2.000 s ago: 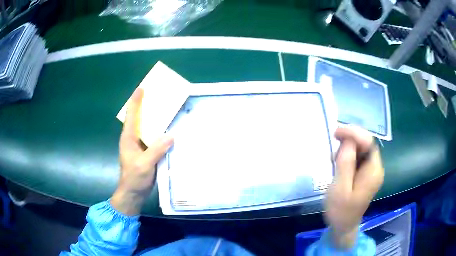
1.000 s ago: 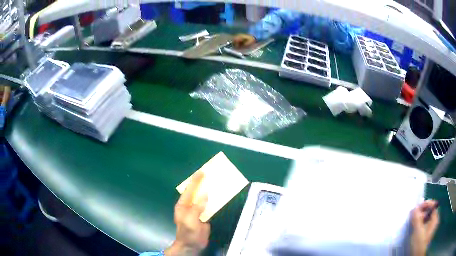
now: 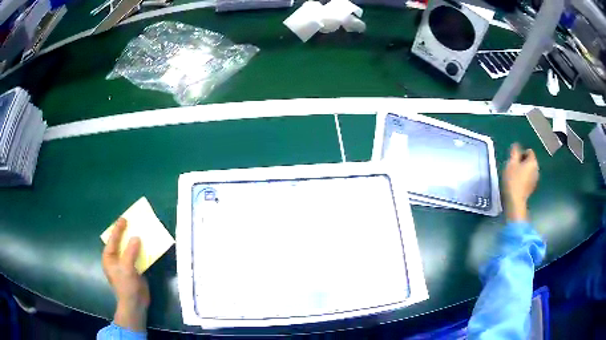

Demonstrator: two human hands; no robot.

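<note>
A white-edged flat housing (image 3: 299, 246) lies on the green bench in front of me, its centre glaring white and a dark line inside its rim. A second housing (image 3: 445, 166) lies tilted at its upper right, with another edge showing under it. My left hand (image 3: 126, 269) holds a pale yellow square sheet (image 3: 147, 229) left of the front housing. My right hand (image 3: 521, 174) is just right of the second housing, fingers curled. A small dark spot shows at its fingers; whether it holds tweezers cannot be told.
A stack of housings (image 3: 21, 143) stands at the left. A crumpled clear bag (image 3: 179, 63) and white crumpled pieces (image 3: 322, 18) lie beyond the white strip (image 3: 266, 108). A blower (image 3: 452, 40) and metal post (image 3: 531, 56) are at upper right; brown pieces (image 3: 545, 131) lie below. A blue-rimmed bin (image 3: 545, 315) is at the bottom edge.
The panel my right hand held raised a second ago is no longer in the air. My right hand is now out beside the right-hand housing. My left hand keeps the sheet. The camera view has shifted.
</note>
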